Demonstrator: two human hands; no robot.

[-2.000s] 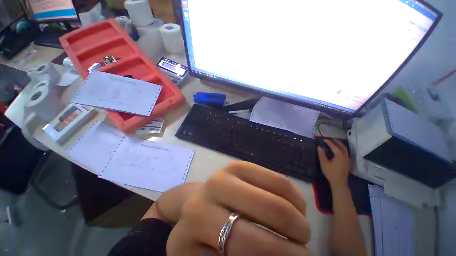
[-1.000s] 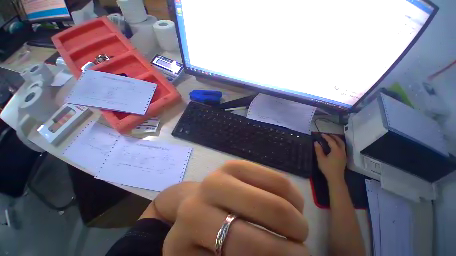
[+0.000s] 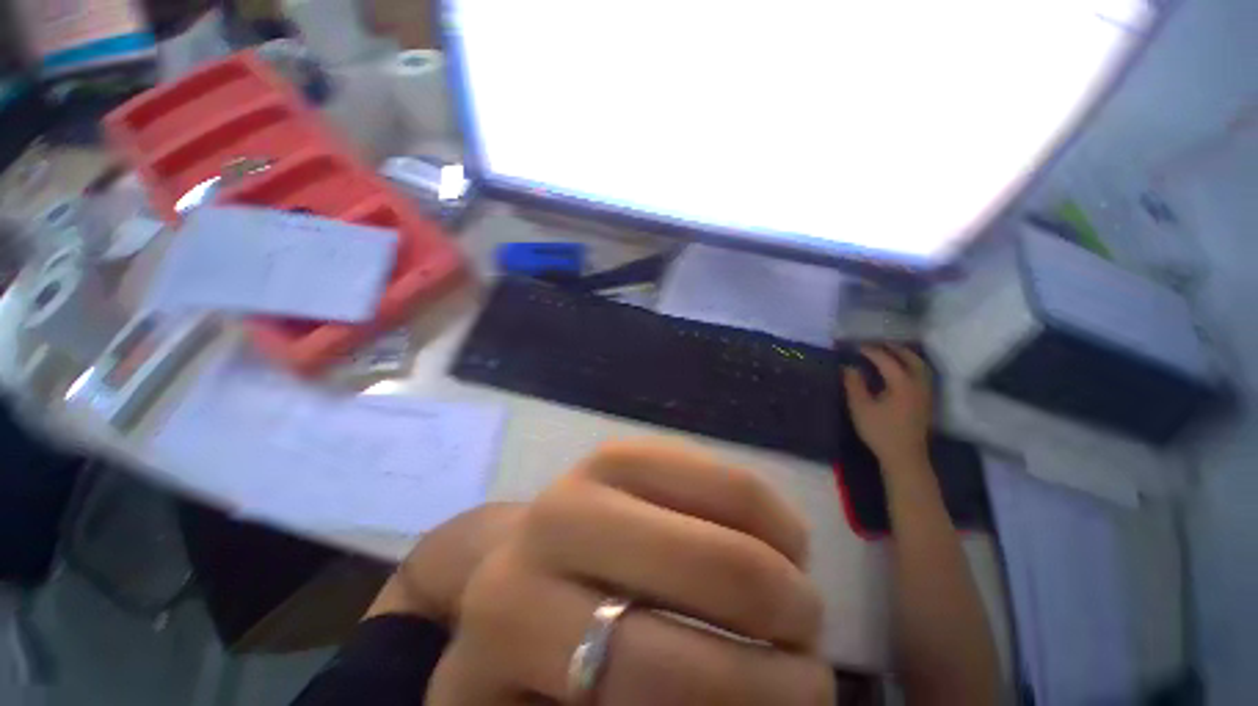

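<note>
My left hand (image 3: pixel 649 586) is large and close to the camera at the bottom centre. Its fingers are curled, with a ring on one, and nothing shows in it; its palm side is hidden. My right hand (image 3: pixel 894 403) rests over the dark computer mouse (image 3: pixel 869 372), mostly covering it, on the black mouse pad (image 3: pixel 959 483) with a red edge. The long black keyboard (image 3: pixel 649 366) lies left of it. Above stands the large monitor (image 3: pixel 786 124), its screen glaring white and unreadable. The view is blurred.
A red-orange tray (image 3: pixel 324 179) with a form (image 3: pixel 283 262) across it lies at left. More forms (image 3: pixel 331 448) lie below it. A blue stapler (image 3: pixel 541 258) is behind the keyboard. White rolls stand at upper left. A white and black boxy unit (image 3: pixel 1104 338) stands at right.
The whole view has shifted, so the desk things appear farther left and slightly higher, and it has blurred. My right hand stays on the mouse. My left hand stays curled near the camera.
</note>
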